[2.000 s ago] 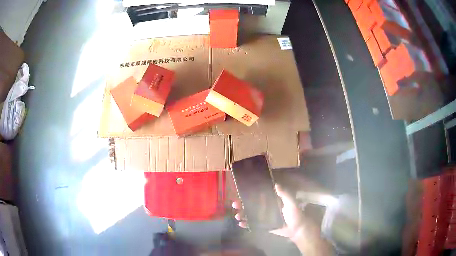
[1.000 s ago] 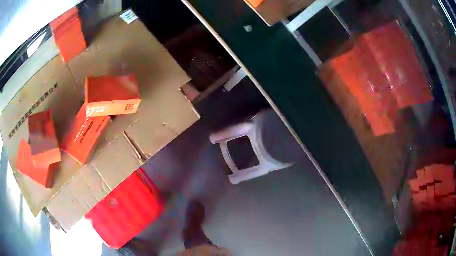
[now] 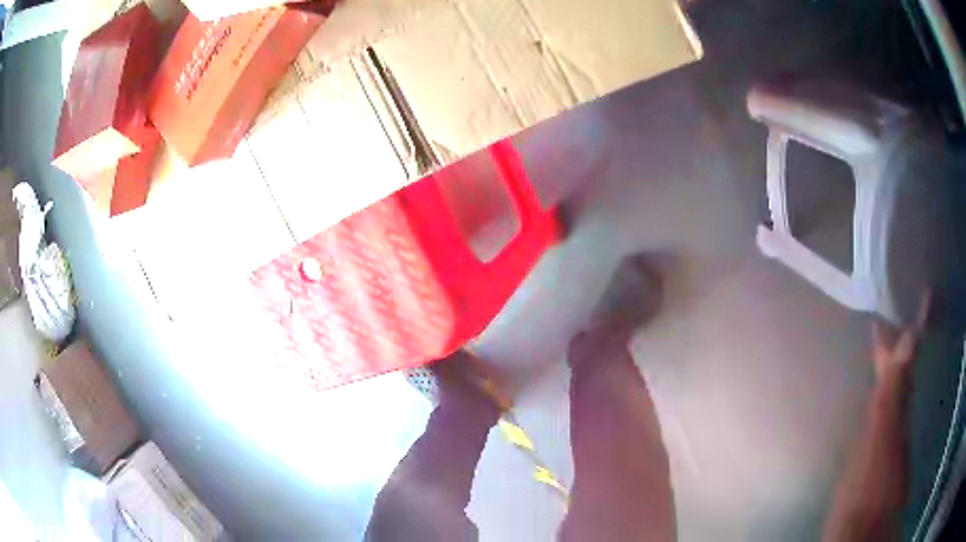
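My right hand (image 3: 898, 344) is at the right, blurred, with its fingers apart at the lower edge of a white plastic stool (image 3: 869, 201). I cannot tell whether it touches the stool. The stool appears tipped in this view, with its open frame facing left. My left hand is not in view. A red plastic stool (image 3: 371, 291) stands left of centre, beside the flattened cardboard.
Orange-red boxes (image 3: 225, 79) lie on the flattened cardboard (image 3: 508, 74) at the upper left. The wearer's legs and a shoe (image 3: 633, 291) are at the bottom centre. Yellow-marked tape (image 3: 516, 434) is on the grey floor. A brown carton (image 3: 90, 402) is at the lower left.
The view has turned down to the floor. The cardboard shows higher and the white stool further right. My right hand, holding a dark object two seconds ago, now appears by the stool without it.
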